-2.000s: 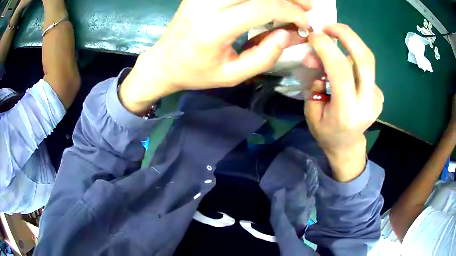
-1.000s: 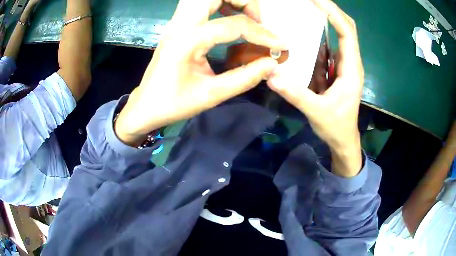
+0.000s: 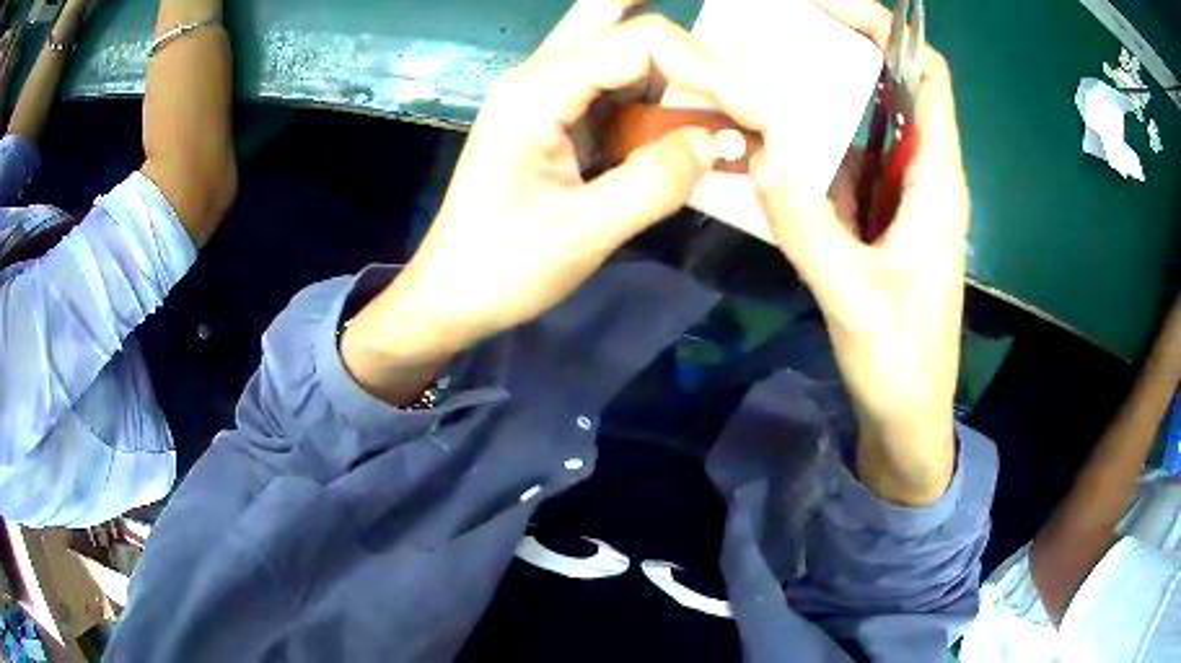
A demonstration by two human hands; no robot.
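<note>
A cream-white housing (image 3: 790, 91) is held up between my hands above the bench edge. My left hand (image 3: 557, 181) pinches the end of a brown strap (image 3: 648, 134) between thumb and forefinger at the housing's left side. A small white round cap (image 3: 729, 144) shows at the strap end, beside the fingertips. My right hand (image 3: 881, 246) holds the housing from the right, its thumb near the cap. A dark red hand tool (image 3: 891, 149) with a silver tip pointing up is also held in my right hand.
The green bench (image 3: 1023, 156) lies beyond. Crumpled white paper (image 3: 1107, 127) and small white pieces (image 3: 1132, 78) lie at its right. A person's arm (image 3: 188, 117) is at the left, another person's arm (image 3: 1114, 479) at the lower right.
The housing's flat white face has turned into view since the oldest frame. The red tool now stands more upright with its silver tip visible. My left hand has shifted slightly right since one second ago.
</note>
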